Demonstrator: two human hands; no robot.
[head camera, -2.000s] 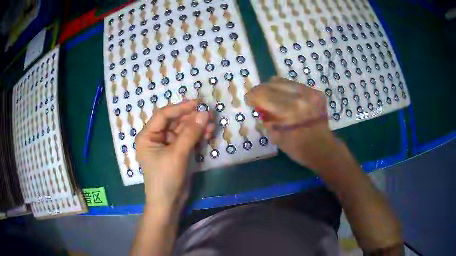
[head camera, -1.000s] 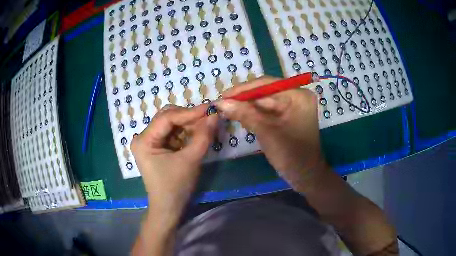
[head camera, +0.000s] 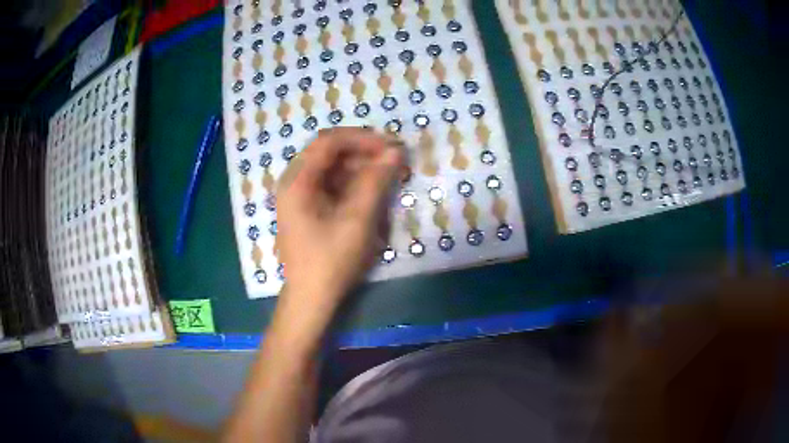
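The white centre tray (head camera: 510, 247) lies in front of me with rows of small dark discs with silvery rims and tan marks between them. My left hand (head camera: 337, 195) is over its middle, blurred, with thumb and fingertips drawn together; I cannot tell if a disc is between them. A dark, blurred brown shape at the lower right appears to be my right hand or arm (head camera: 709, 363), close to the camera; its fingers cannot be made out. The red probe is not visible, but its thin lead (head camera: 599, 97) loops over the right tray (head camera: 562, 195).
A left tray (head camera: 160, 333) sits beside dark stacked layers (head camera: 22, 234) at the far left. A slim blue pen (head camera: 198, 183) lies between the left and centre trays. A green label (head camera: 191, 317) and blue tape (head camera: 432, 334) mark the front table edge. Red tape (head camera: 177, 19) is at the back.
My right hand with the red probe has left my left hand and the centre tray. My left hand has shifted slightly up and right. The view has shifted, so the trays appear further right.
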